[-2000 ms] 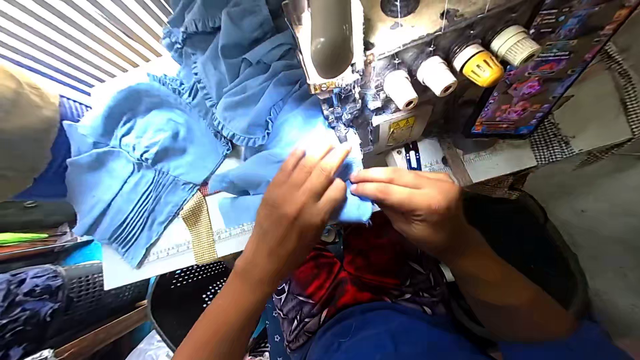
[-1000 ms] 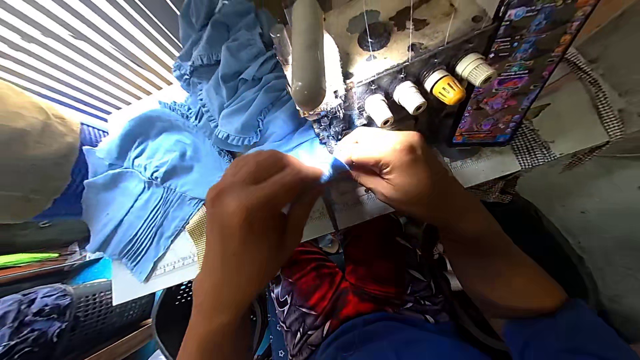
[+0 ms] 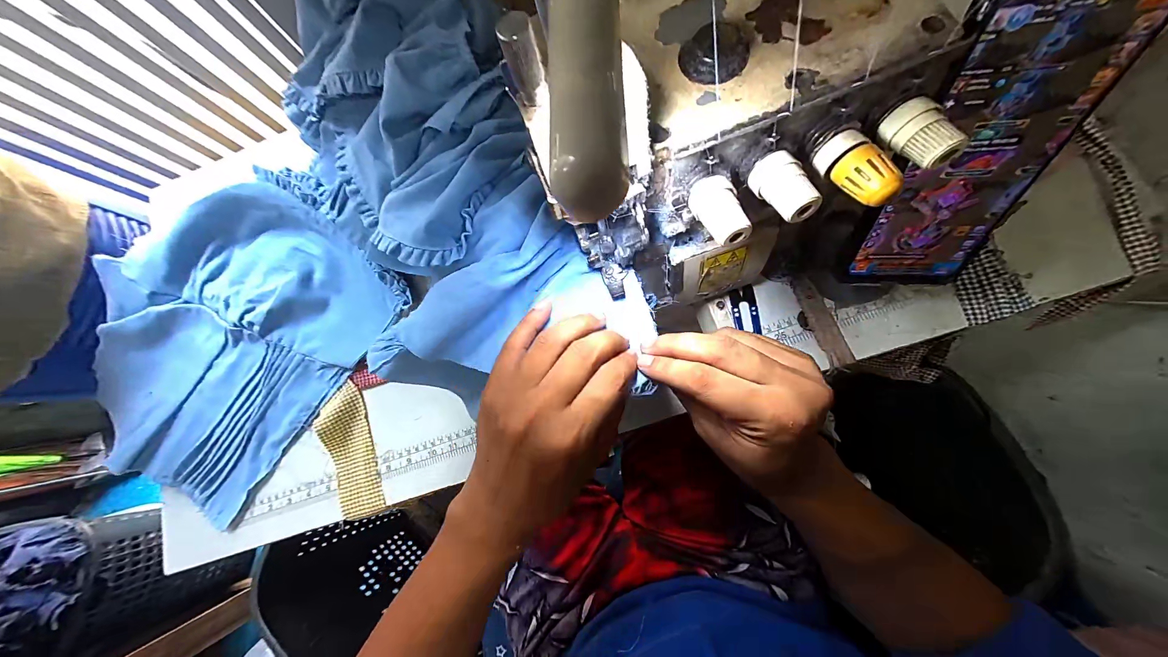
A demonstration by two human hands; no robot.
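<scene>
Light blue fabric runs under the presser foot of an overlock sewing machine, brightly lit at the needle. My left hand lies on the fabric just in front of the foot, fingers bent, its fingertips meeting those of my right hand. My right hand pinches the fabric's edge between thumb and forefinger at the table's front. A gathered blue garment with ruffles is heaped left of the machine head. Beside it lies a blue piece with pleats.
White and yellow tension knobs project from the machine. A lit screen stands at the right. A ruler tape runs along the table edge, with a yellow checked strip across it. A black perforated basket sits below, left of my lap.
Both hands were raised together one second ago, pinching the fabric edge. My left hand has since opened out and come down flatter on the fabric before the presser foot.
</scene>
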